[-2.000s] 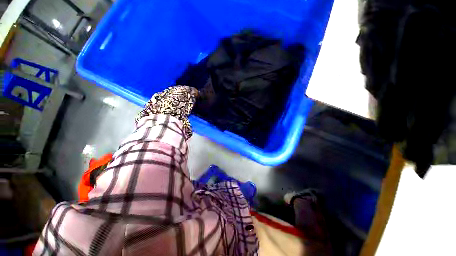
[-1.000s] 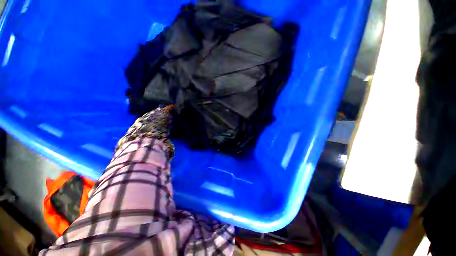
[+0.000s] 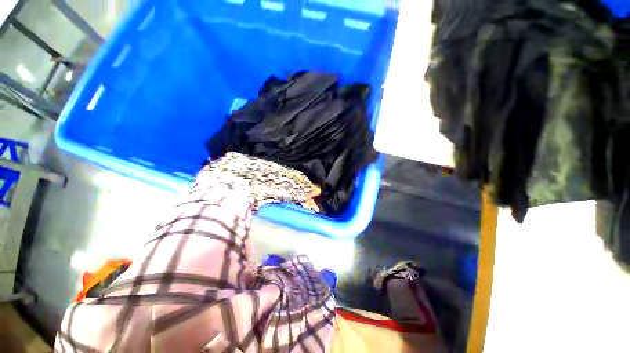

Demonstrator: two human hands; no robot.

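Black cut pieces (image 3: 297,117) lie in a crumpled pile inside the large blue plastic tub (image 3: 131,165), toward its right and near side. My left arm, in a pink checked sleeve with a patterned cuff, reaches over the tub's near rim. Only a small part of my left hand (image 3: 316,198) shows past the cuff, at the lower edge of the pile. The rest of it is hidden, so I cannot tell whether it grips a piece. My right hand is not in view.
Dark and camouflage pieces (image 3: 570,138) hang in a heap over the white table (image 3: 552,276) with a wood-coloured edge on the right. A bit of orange bag (image 3: 103,276) lies on the floor at lower left. Blue stool parts and metal frames stand at far left. My foot shows low centre-right.
The view came close over the tub and has drawn back again, showing more of the table heap at right. My left hand has moved from the pile's left side to its lower edge.
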